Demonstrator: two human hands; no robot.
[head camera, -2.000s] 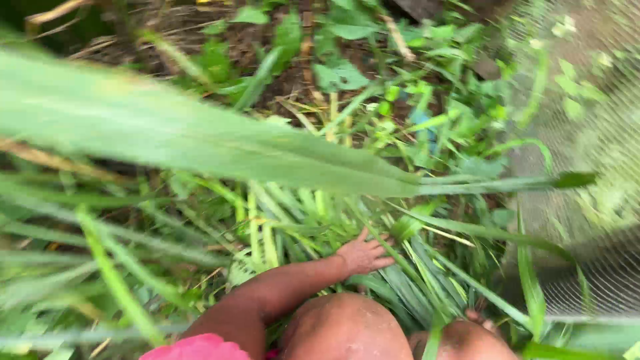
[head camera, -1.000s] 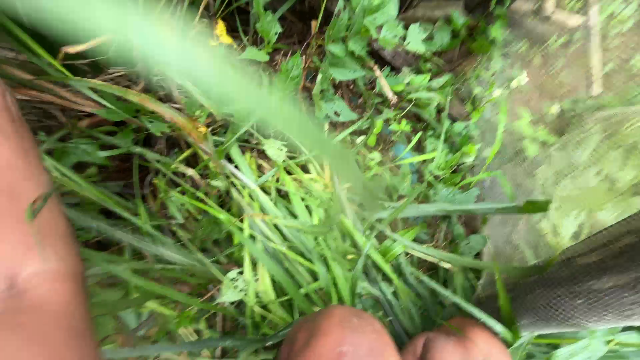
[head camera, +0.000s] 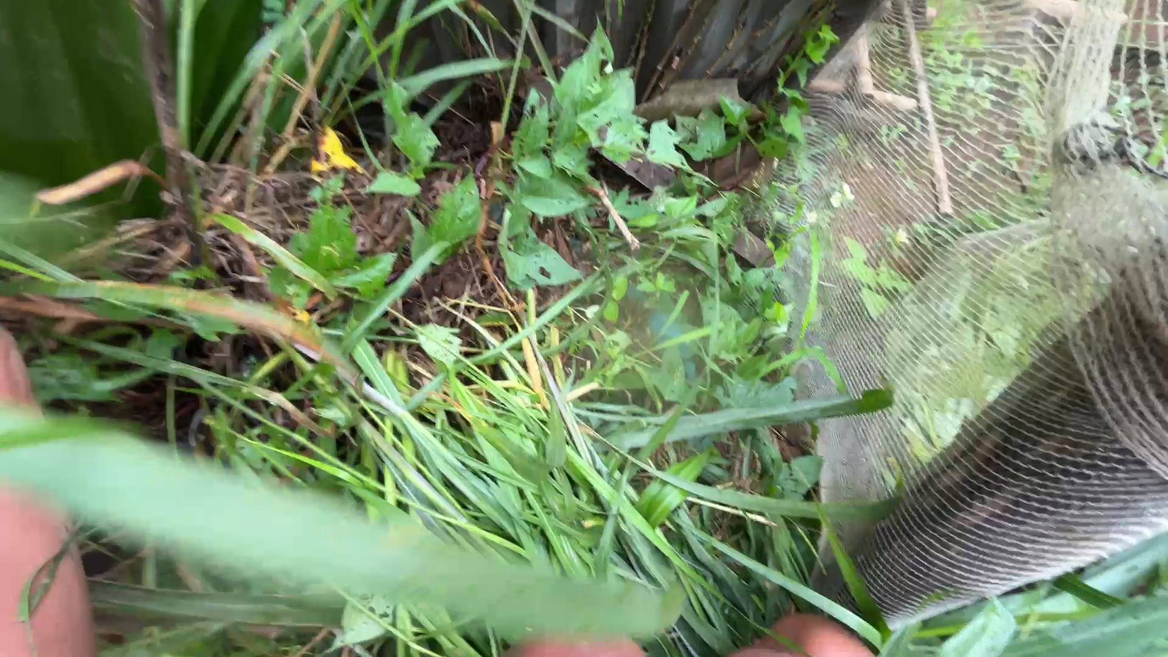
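Neither my left hand nor my right hand can be made out. A pile of long green grass blades (head camera: 511, 474) lies on the ground at the centre. A broad, blurred green blade (head camera: 365, 547) crosses close to the camera at the lower left. Bare skin of a limb (head camera: 46, 566) shows at the left edge; which part it is, I cannot tell. Two rounded bits of skin, seemingly my knees, show at the bottom edge, one of them (head camera: 812, 634) right of centre.
Fine mesh netting (head camera: 985, 511) hangs in folds along the right side, with sticks behind it. Leafy weeds (head camera: 557, 182) grow from brown soil and dry litter above the pile. A yellow flower or leaf (head camera: 333, 153) lies at the upper left. Dark ridged material (head camera: 730, 46) stands at the top.
The hand that lay open on the grass two seconds ago, with a pink sleeve at the bottom, is out of view. The view has shifted, showing more ground at the top.
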